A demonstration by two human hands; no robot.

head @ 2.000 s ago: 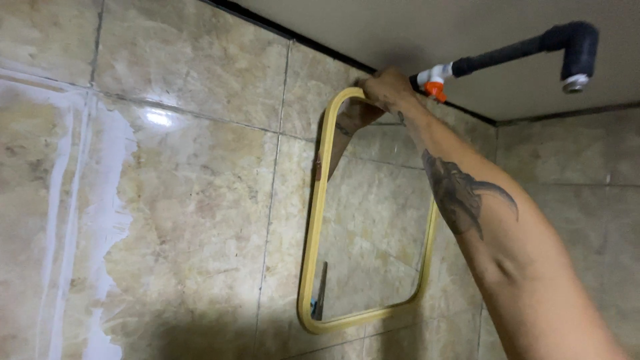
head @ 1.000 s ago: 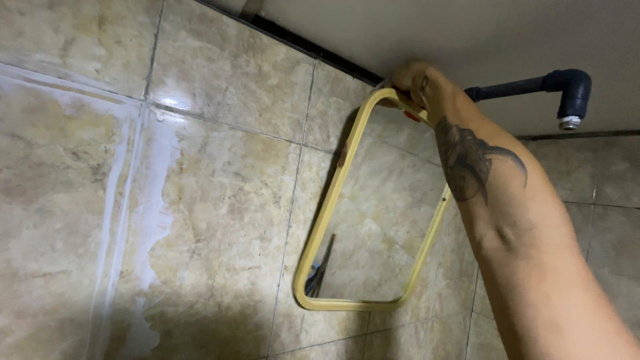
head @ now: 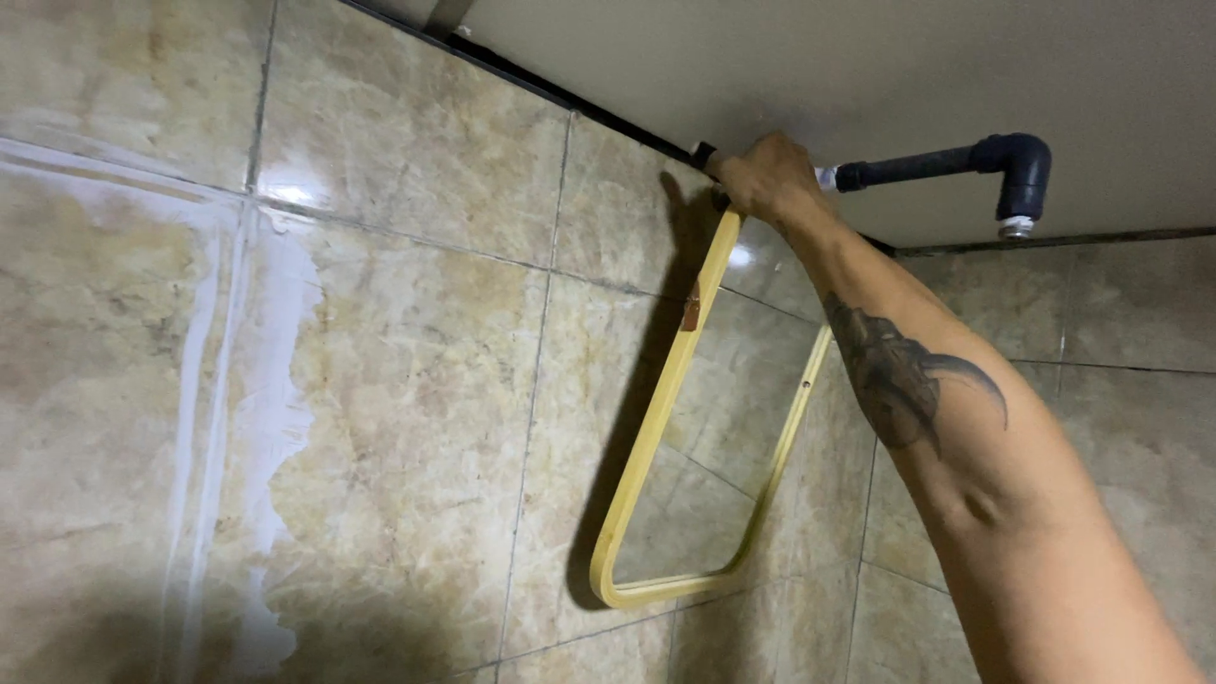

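My right hand [head: 771, 185] reaches up from the lower right, its tattooed forearm crossing the view. Its fingers are closed at the top of a mirror [head: 712, 456] with a yellow, round-cornered frame. Hand and arm hide the mirror's upper edge and upper right corner. The mirror hangs tilted close to the tiled wall [head: 408, 399], its lower end toward the left, and throws a dark shadow beside it. A small brown piece [head: 693, 309] sits on the left side of the frame. Small dark parts [head: 703, 155] show at my fingertips. My left hand is out of view.
Just right of my hand, a black pipe [head: 912, 166] with a white fitting runs below the ceiling [head: 665, 66] and ends in a downward elbow [head: 1024, 180]. A black edge strip [head: 513, 71] follows the wall top. White smears [head: 271, 380] mark the tile joints at left.
The mirror has gone from nearly upright to a stronger tilt, with my right hand staying at its top. The orange-handled valve seen two seconds ago is now hidden by my hand.
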